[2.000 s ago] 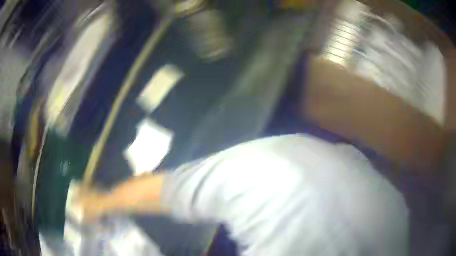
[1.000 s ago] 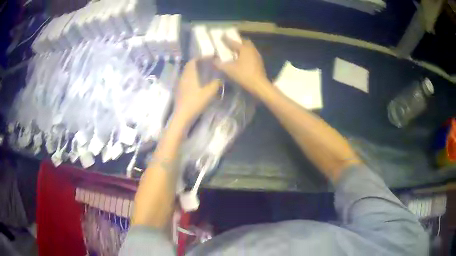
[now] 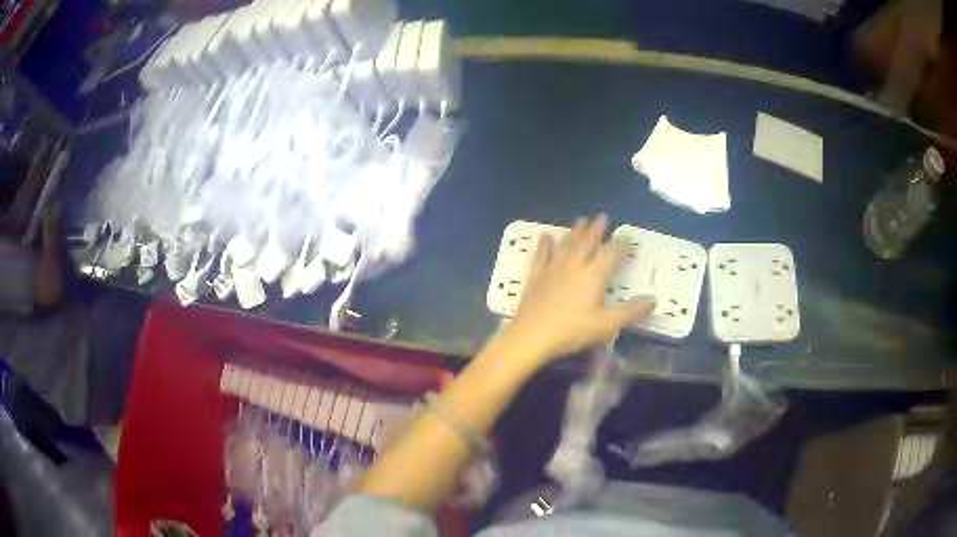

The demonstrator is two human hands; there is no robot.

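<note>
Three white power strips lie face up at the bench's front edge: the left one (image 3: pixel 512 275), the middle one (image 3: pixel 674 275) and the right one (image 3: pixel 753 292). My left hand (image 3: pixel 572 288) is spread flat across the left and middle ones, fingers apart, partly hiding both. Bagged cords (image 3: pixel 740 414) hang from the strips over the edge. A long row of strips (image 3: pixel 262 47) stands at the back left, with bagged cords (image 3: pixel 273 157) and plugs (image 3: pixel 247 283) in front. My right hand is not in view.
A red tote (image 3: pixel 173 420) with a row of strips (image 3: pixel 304 404) is below the bench at left. A white cloth (image 3: pixel 693 168), a white card (image 3: pixel 789 147) and a clear bottle (image 3: pixel 902 210) lie at the right. A carton (image 3: pixel 855 451) is at lower right.
The strips both hands held upright near the back row are no longer there; three now lie flat at the front edge. My left hand moved right and forward; my right hand left the view.
</note>
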